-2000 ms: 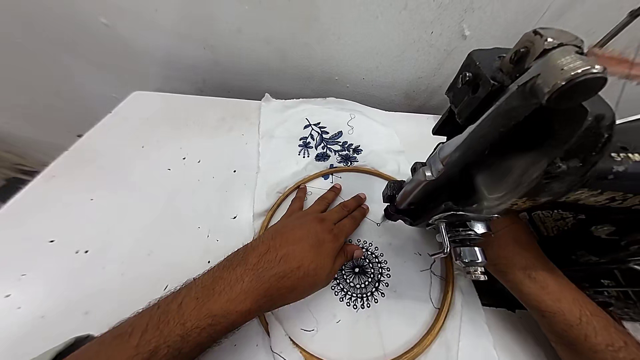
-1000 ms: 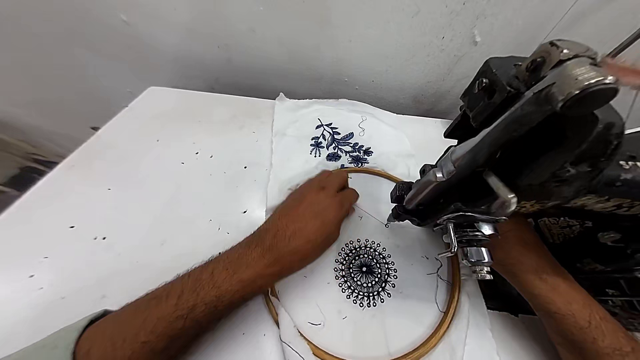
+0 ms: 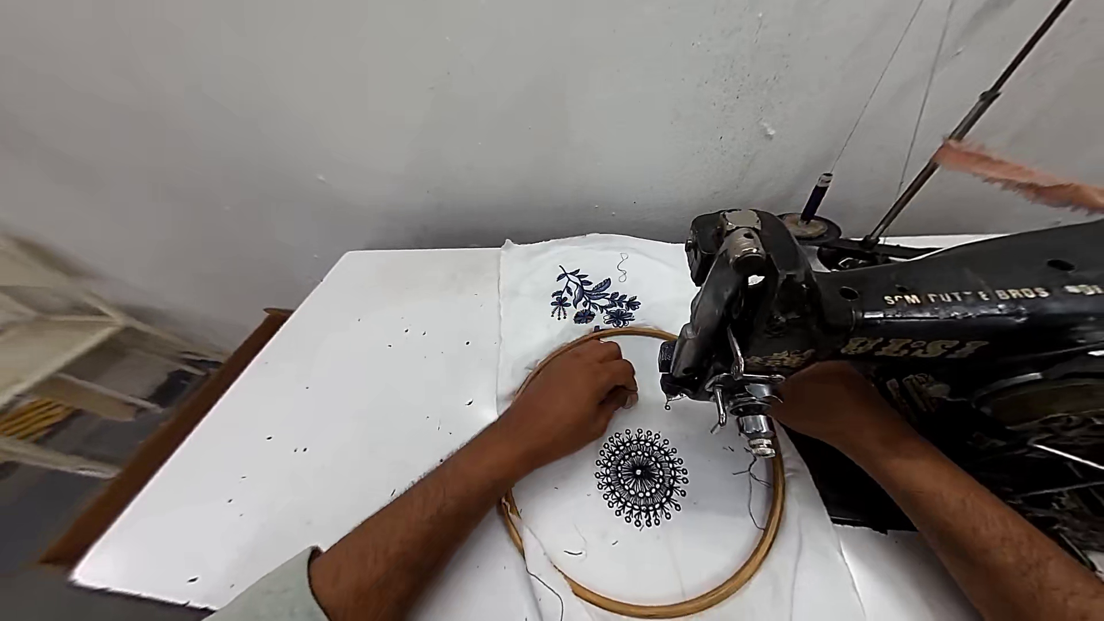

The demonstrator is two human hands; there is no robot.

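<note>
A wooden embroidery hoop holds white fabric stretched under the head of a black sewing machine. Inside the hoop is a dark round embroidered motif; beyond its far rim lies a navy floral motif. My left hand rests at the hoop's far left part, its fingers curled in left of the needle area; whether they pinch a thread is not clear. My right hand is partly hidden behind the machine's head and presser parts, near the hoop's right side, and its fingers cannot be seen.
The white table extends to the left, dotted with dark thread scraps. A thread spool stands behind the machine, near a slanted metal rod with a pink cloth strip. A shelf is at far left, and a wall lies behind.
My left hand, spread flat over the fabric two seconds ago, has drawn its fingers in and is now curled near the hoop's far rim. The view has shifted, showing more wall and machine.
</note>
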